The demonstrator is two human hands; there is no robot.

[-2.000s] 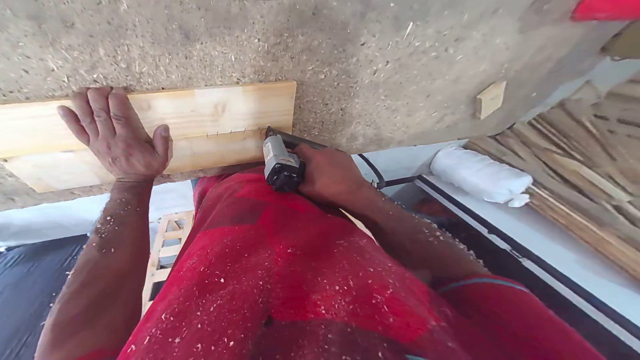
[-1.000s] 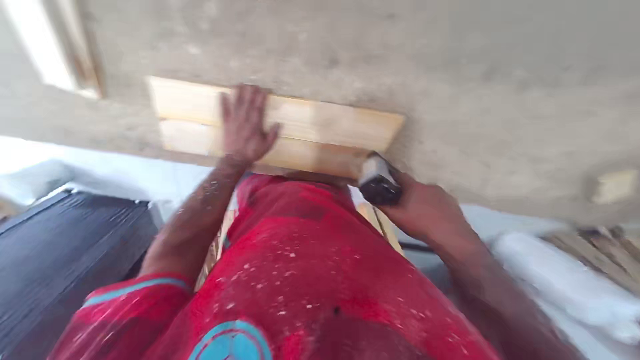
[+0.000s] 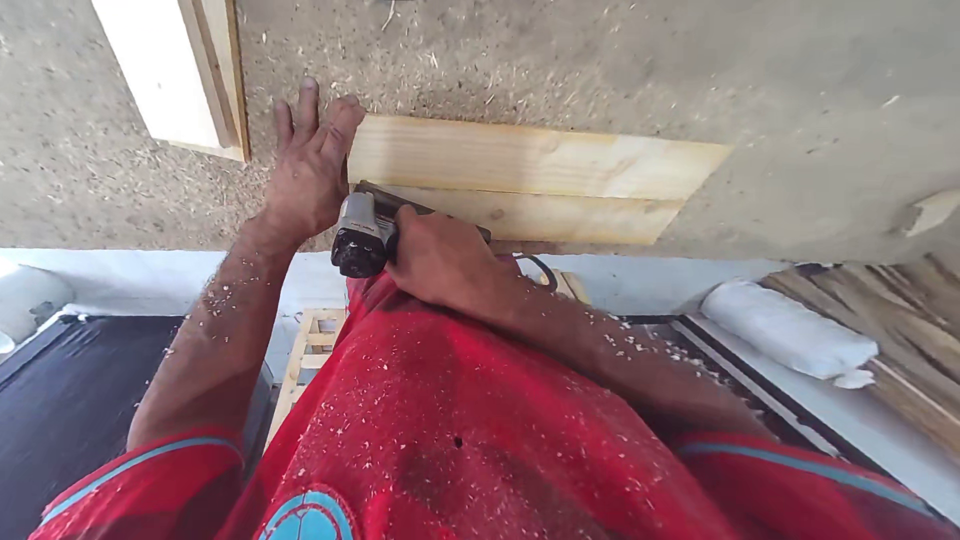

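Observation:
Two pale pine boards [image 3: 525, 157] lie side by side along the near edge of the worktop, their right ends cut at a slant. My left hand [image 3: 311, 169] presses flat at their left end, its fingers spread and partly on the worktop. In my right hand [image 3: 442, 251] is a pneumatic nailer [image 3: 364, 232], grey and black, held by its handle. Its nose sits over the nearer board's left end, close beside my left hand; the exact contact point is hidden.
A worktop [image 3: 525, 60] strewn with wood chips bears stacked pale boards [image 3: 172, 75] at the upper left and an offcut [image 3: 934, 212] at the right. Below stand a black-covered surface [image 3: 82, 397], a slatted wooden piece [image 3: 307, 352], a white wrapped roll [image 3: 787, 326] and rough timber [image 3: 885, 322].
The nailer in my right hand has gone from the boards' right end to their left end. My left hand has shifted from the boards' middle to their left end. The view has swung.

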